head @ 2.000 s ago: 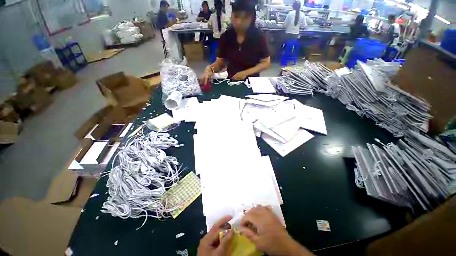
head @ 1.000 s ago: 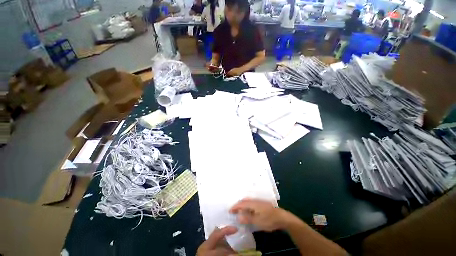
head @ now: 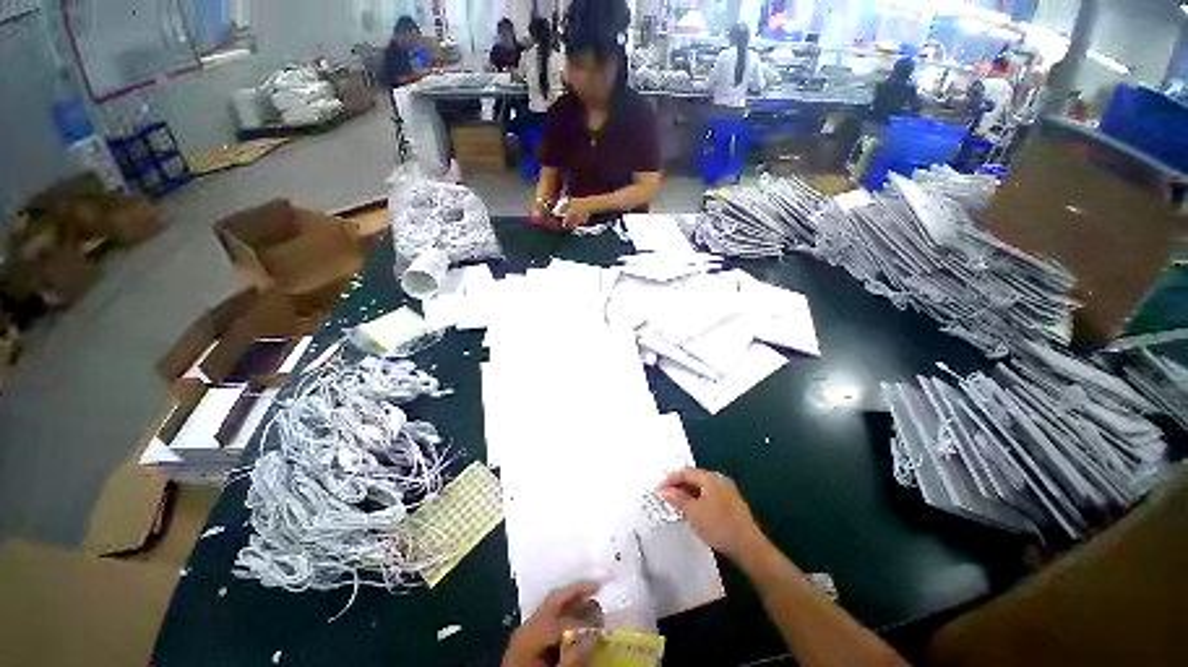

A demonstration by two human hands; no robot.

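Note:
Flat white papers (head: 573, 391) overlap in a column in front of me. My left hand (head: 560, 623), at the bottom edge and partly cut off, holds a sticker sheet (head: 612, 648) with a yellow side and a pale curled part over the papers. My right hand (head: 704, 506) is over the right edge of the column, its fingertips together at a small printed patch (head: 661, 507); whether it grips the patch or presses it on the paper I cannot tell. A spare yellow sticker sheet (head: 459, 524) lies left of the papers.
Tangled white cords (head: 332, 476) lie at left. Loose white pieces (head: 730, 332) are fanned mid-table. Corded bundles (head: 1016, 437) lean at right. A clear bag (head: 443, 224) and white roll (head: 424, 274) are far left. A person (head: 597, 143) sits opposite. A label scrap (head: 822, 584) lies beside my right forearm.
My right hand has moved away from my left hand, up and to the right over the papers. A paper near the bottom now sticks out further to the right. The yellow side shows more at my left hand.

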